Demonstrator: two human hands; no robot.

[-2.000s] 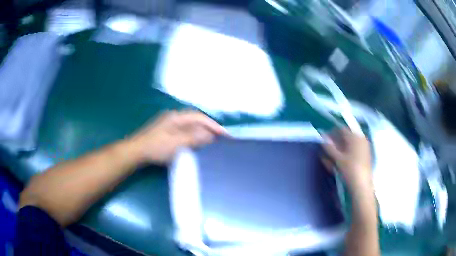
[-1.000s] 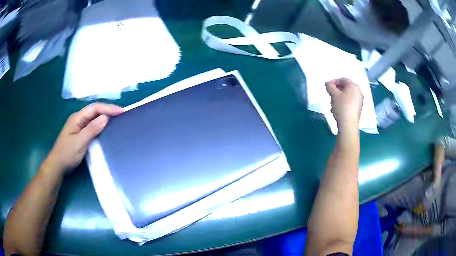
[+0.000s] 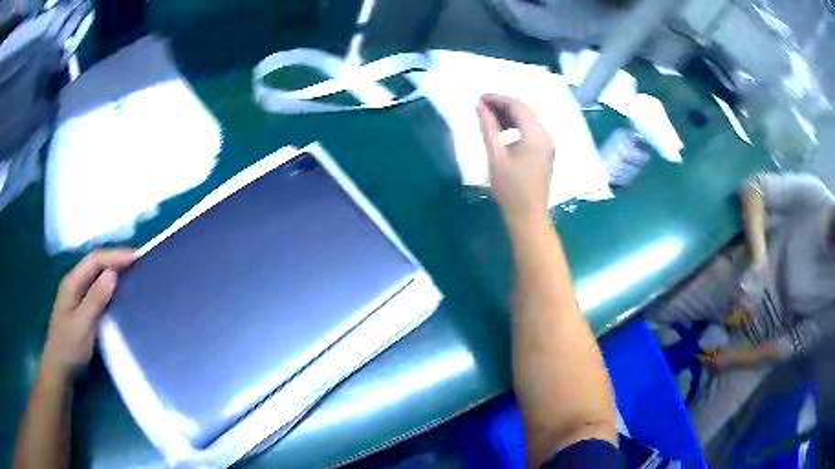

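Note:
A dark grey-blue tablet cover [image 3: 256, 298] lies flat on white foam sheets [image 3: 352, 348] at the left front of the bench. A small dark camera spot is at its top corner. My left hand [image 3: 87, 298] holds the cover and sheets at their left corner, thumb on top. My right hand [image 3: 520, 156] is raised over white sheets [image 3: 572, 151] right of the cover, apart from it. Its fingers are curled together; a small white patch shows between them. I cannot tell whether it is a held piece or the sheet behind.
A pile of white sheets [image 3: 128, 151] lies at the back left. A crossed white strap [image 3: 343, 81] lies at the back. A small labelled bottle [image 3: 624, 156] is beside a grey post [image 3: 636, 55]. A blue tote [image 3: 645, 385] stands below the bench edge. Another person [image 3: 787, 238] is at the right.
The view has shifted, so the bench things appear further left. My right hand remains raised over the white sheets, seen higher in the picture. My left hand still holds the cover's left corner.

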